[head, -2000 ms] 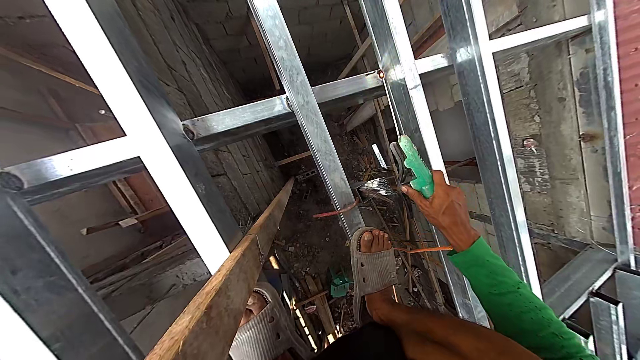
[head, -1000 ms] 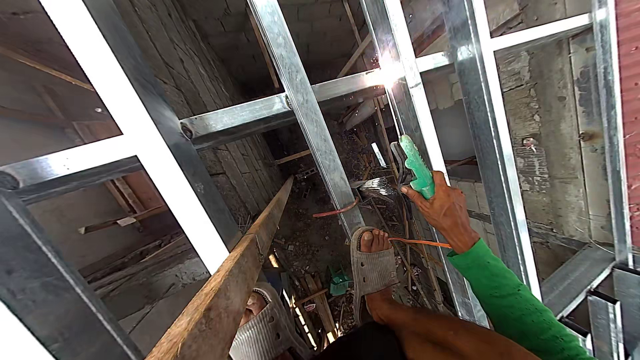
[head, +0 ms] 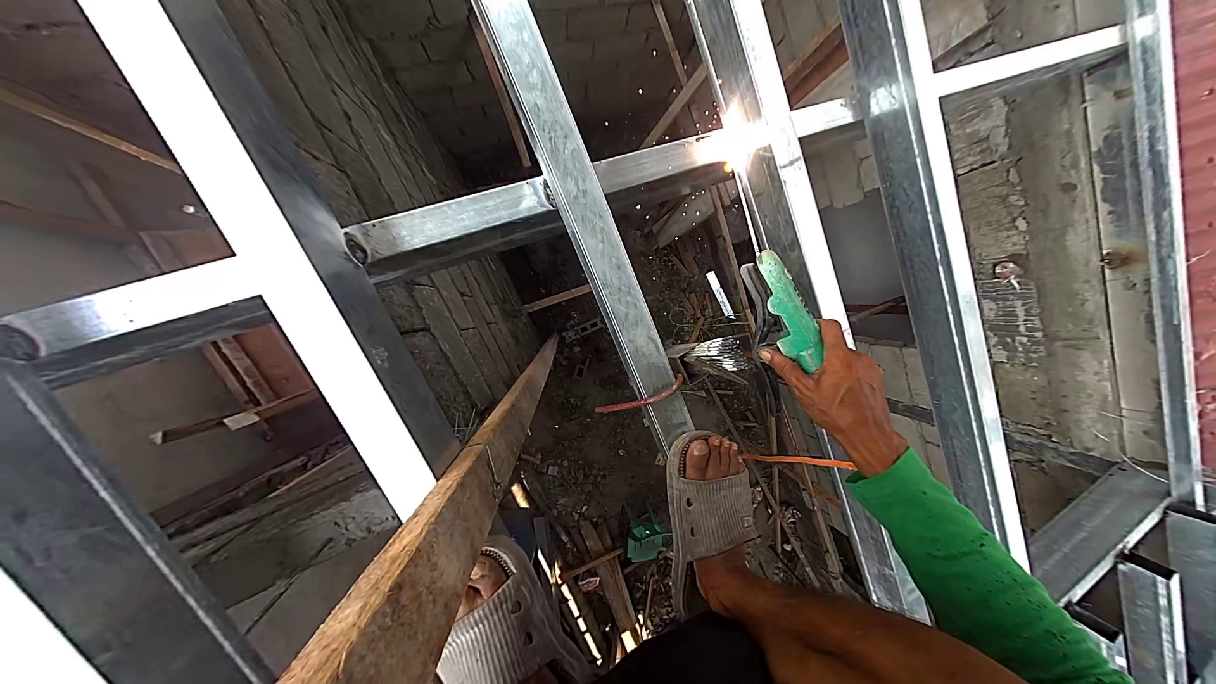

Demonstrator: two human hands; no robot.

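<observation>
My right hand (head: 841, 399), in a green sleeve, grips a green-handled welding electrode holder (head: 790, 309) above the steel frame. A thin welding electrode (head: 753, 209) runs up from its tip to a bright arc (head: 733, 144), where a galvanized cross tube (head: 456, 223) meets a lengthwise steel tube (head: 774, 114). Sparks scatter around the joint, and glare hides the weld itself. A bundle of thin metal rods (head: 717, 354) shows left of my hand; what supports it is unclear. My left hand is not in view.
My sandaled feet (head: 712, 494) are high above a debris-strewn floor (head: 608, 456). A wooden plank (head: 427, 560) slants up from the lower left. A red wire (head: 638, 406) loops round a middle tube (head: 594, 209). An orange cable (head: 798, 461) passes near my wrist. Red corrugated sheet (head: 1195, 190) edges the right.
Two seconds ago the joint showed only a small orange glow; a bright arc with sparks now burns there. My right hand has kept its grip on the electrode holder.
</observation>
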